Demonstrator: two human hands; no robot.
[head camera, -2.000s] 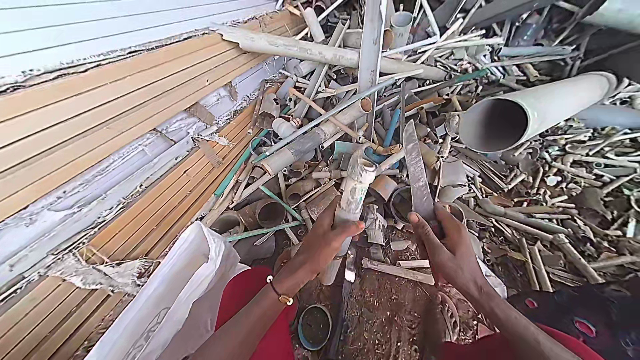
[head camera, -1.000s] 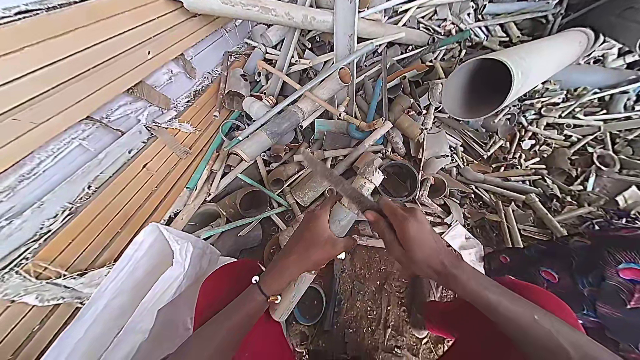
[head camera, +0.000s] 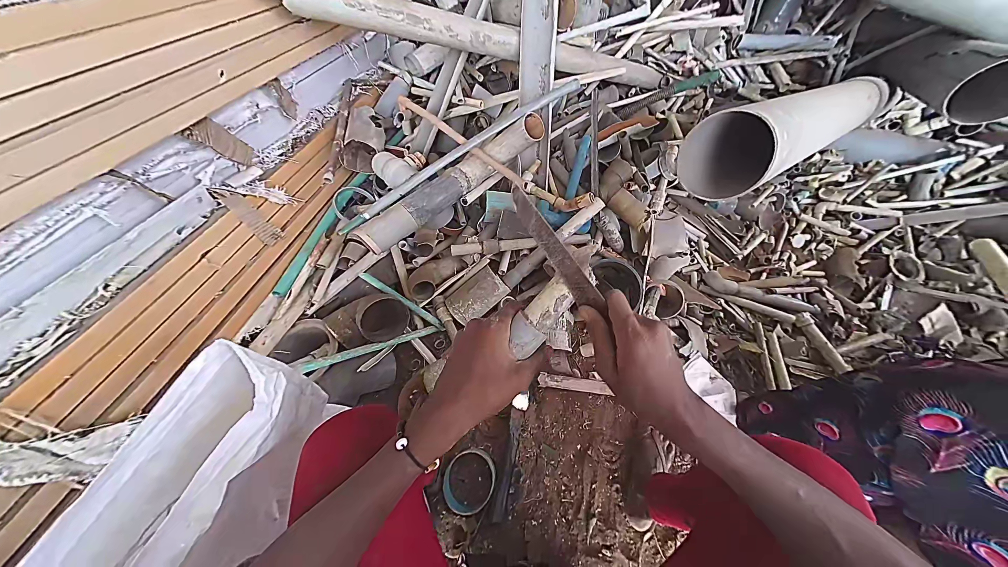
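My left hand (head camera: 484, 370) is closed around a short length of dirty grey plastic pipe (head camera: 551, 305), which slants up and to the right. In my right hand (head camera: 636, 350) is a flat metal blade (head camera: 555, 250), perhaps a machete or knife; its handle is hidden in my fist. The blade points up and to the left and lies against or just over the pipe's far end; whether it touches cannot be told. Both hands are above a brown, debris-covered strip of ground (head camera: 579, 465).
A white sack (head camera: 205, 449) stands at the left, by tan slatted panels (head camera: 157, 71). Scrap pipes and fittings are heaped ahead, with a large grey pipe (head camera: 795, 134) at the right. Dark patterned cloth (head camera: 882, 441) lies lower right.
Two seconds ago the pipe and blade were held upright and apart. Since then the blade has come across to the pipe, and it now slants up and left.
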